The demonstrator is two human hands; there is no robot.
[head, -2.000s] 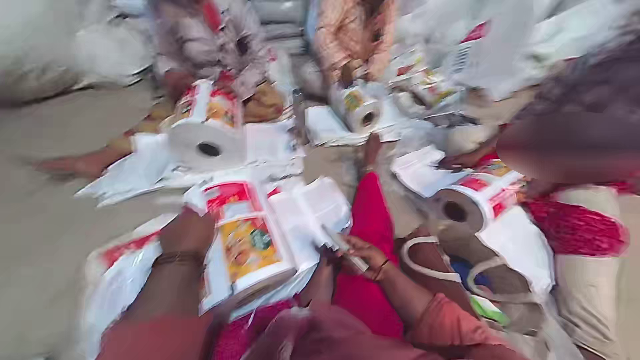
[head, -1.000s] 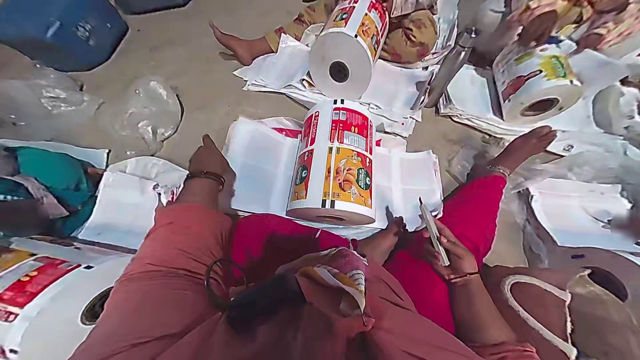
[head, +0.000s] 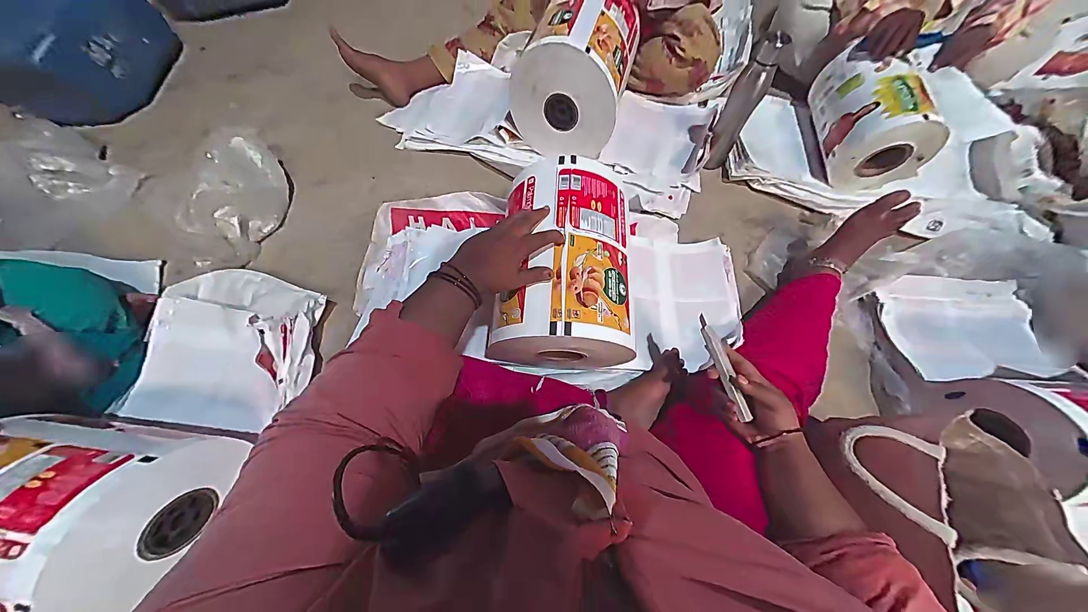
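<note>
A roll of printed packaging film (head: 586, 272), red, orange and white, lies in front of me on a stack of white sheets (head: 680, 293). My left hand (head: 506, 255) rests on the upper left of the roll with its fingers spread, gripping nothing. To the right of the roll, over my pink-clad leg, my right hand (head: 765, 399) holds a slim, pale cutter knife (head: 725, 370), its pointed tip toward the upper left. The knife is apart from the roll. My bare foot (head: 650, 391) lies between the roll and my right hand.
Another film roll (head: 565, 93) stands beyond mine, by a co-worker's leg. A metal bottle (head: 748, 102) is right of it, then a third roll (head: 880, 119). More rolls lie at lower left (head: 110, 527) and right. Stacked sheets (head: 212, 348), a brown bag (head: 901, 484) and clear plastic (head: 234, 187) surround me.
My left hand has moved right from beside the sheets onto the roll. My right hand still holds the knife. The view has turned from two seconds ago.
</note>
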